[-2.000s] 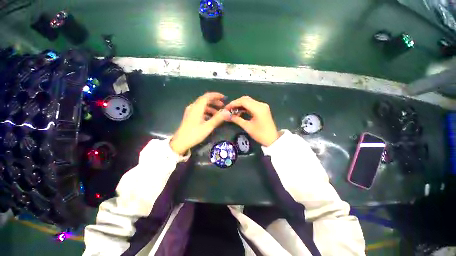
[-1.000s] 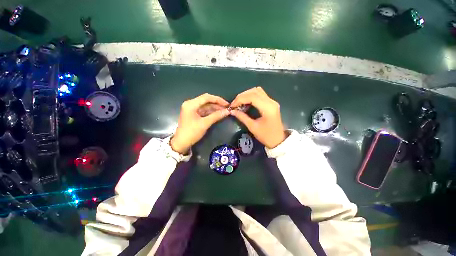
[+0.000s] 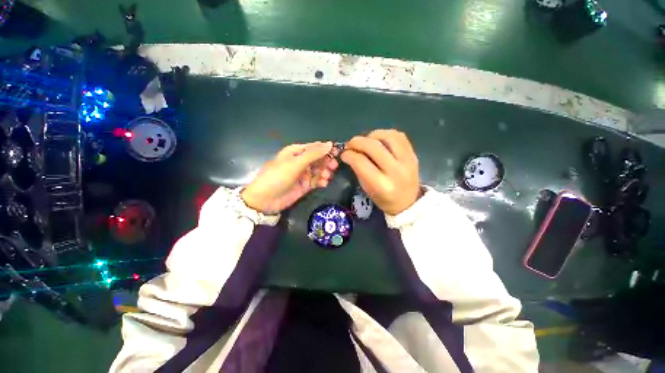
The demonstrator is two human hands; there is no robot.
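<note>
My left hand [image 3: 288, 178] and my right hand [image 3: 386, 169] meet at the fingertips above the bench. Between them they pinch a tiny dark, shiny part [image 3: 336, 150], too small to name. Below the hands a round LED circuit board [image 3: 329, 226] lies face up on the bench, glowing blue and purple. Just right of it lies a small pale disc [image 3: 362, 206], partly hidden by my right hand. A pale end cap with dark holes and a black rim [image 3: 483, 172] lies farther right.
Glossy black blister trays [image 3: 62, 175] stand at the left, with lit boards [image 3: 95, 104] and a pale end cap [image 3: 151, 139] beside them. A pink-edged smartphone [image 3: 559, 234] and a dark pile of rings [image 3: 623, 193] lie right. A whitish rail [image 3: 379, 71] borders the green belt [image 3: 408, 25].
The view has shifted, and units on the belt sit nearer the top edge. My left hand has opened out, with its palm more visible; the fingertips still meet at the tiny part.
</note>
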